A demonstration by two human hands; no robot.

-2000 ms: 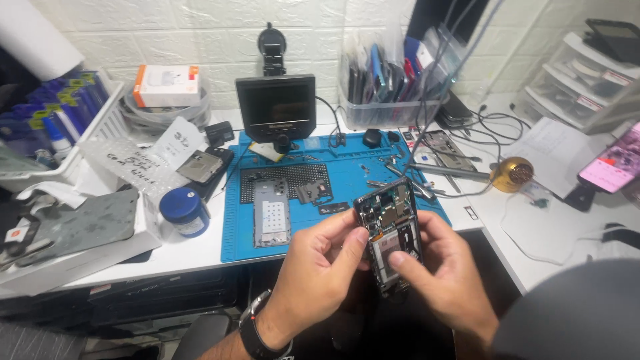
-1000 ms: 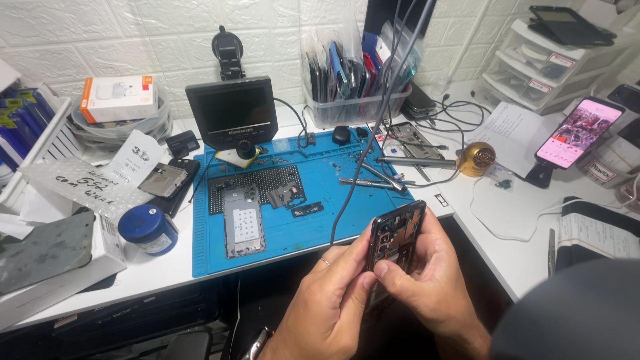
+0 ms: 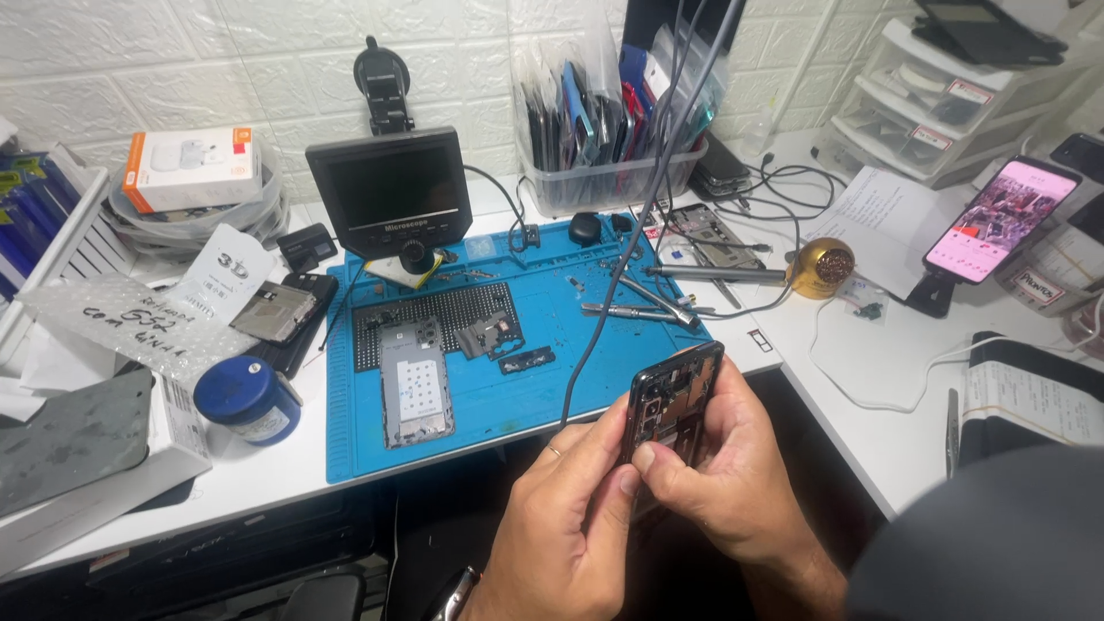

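Note:
An opened smartphone (image 3: pixel 677 397), its inner parts exposed, is held up between both hands in front of the desk edge. My left hand (image 3: pixel 565 517) grips its left edge, the thumb low on that side. My right hand (image 3: pixel 733 483) wraps its right edge, with the thumb pressed on the lower part of the exposed inside. The phone's lower end is hidden by the hands. Beyond it, on a blue silicone repair mat (image 3: pixel 535 405), lie a grey phone mid-frame (image 3: pixel 417 384), a dark bracket piece (image 3: pixel 483 335) and a small black part (image 3: pixel 527 360).
A microscope monitor (image 3: pixel 388 185) stands behind the mat. Tweezers (image 3: pixel 647 312) and a screwdriver-like tool (image 3: pixel 660 297) lie at the mat's right. A grey cable (image 3: pixel 604 319) hangs across it. A blue jar (image 3: pixel 248 398) is at left; a lit phone (image 3: pixel 1000 220) and a golden round object (image 3: pixel 819 267) are at right.
The held phone has turned from a more face-on angle to a steeper, edge-on one, and my right thumb has shifted on it. The view has also swung.

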